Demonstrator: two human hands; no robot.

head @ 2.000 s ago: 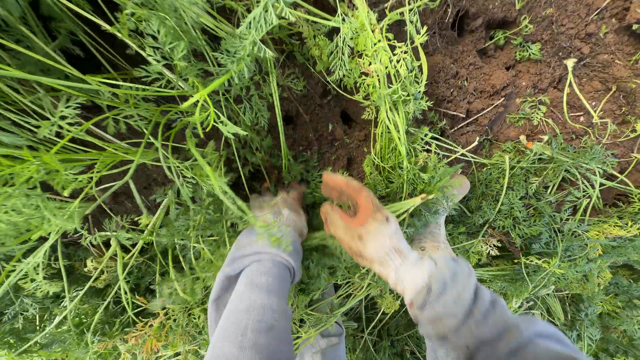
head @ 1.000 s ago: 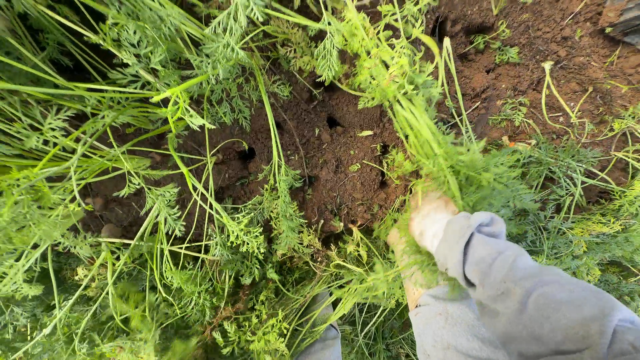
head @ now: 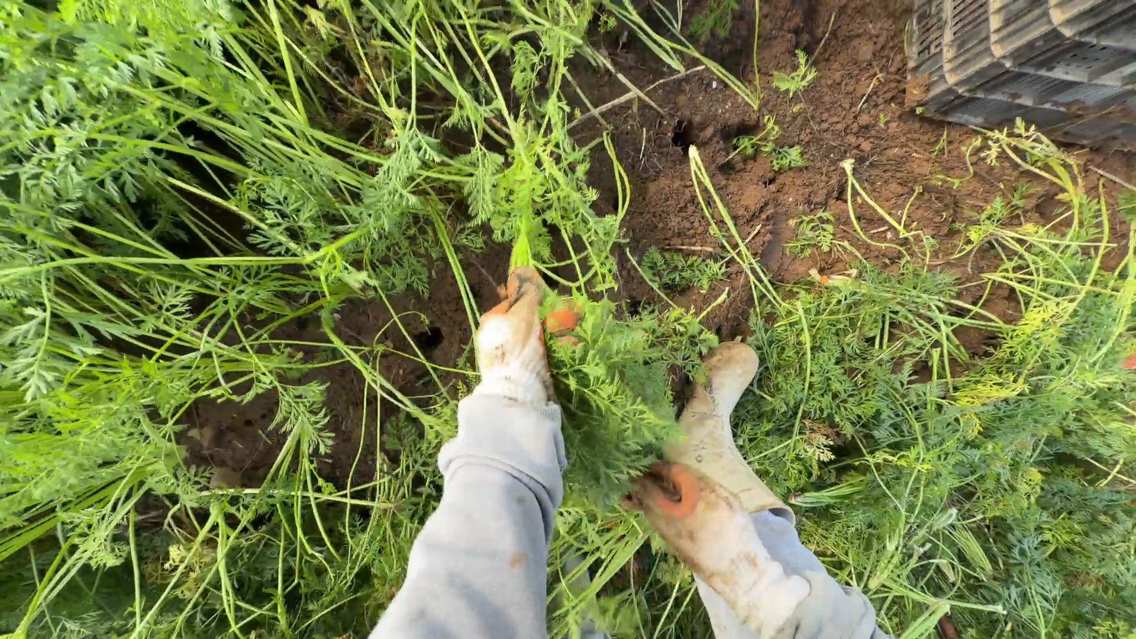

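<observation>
My left hand (head: 516, 333), in a soiled white glove with an orange coating, grips green stems near the middle of the view. Feathery carrot-like leaves (head: 612, 399) hang beside it, between my two hands. Small rounded orange shapes (head: 561, 319) show at its right; whether they are glove fingertips or carrots cannot be told. My right hand (head: 670, 497), gloved alike and slightly blurred, is lower right with a curled orange thumb, against the lower edge of the leaves. Its other fingers are largely hidden, so its hold is unclear.
A muddy cream rubber boot (head: 723, 408) stands right of the leaves. A dark slatted plastic crate (head: 1021, 75) rests on brown soil (head: 852, 151) at upper right. Dense standing greens (head: 177, 195) fill the left. Flattened greens (head: 932, 444) cover the lower right. Small holes mark the soil.
My hands, close together at the right one second ago, are now apart, the left one farther up and left on the stems. The view has shifted, showing more of the crate.
</observation>
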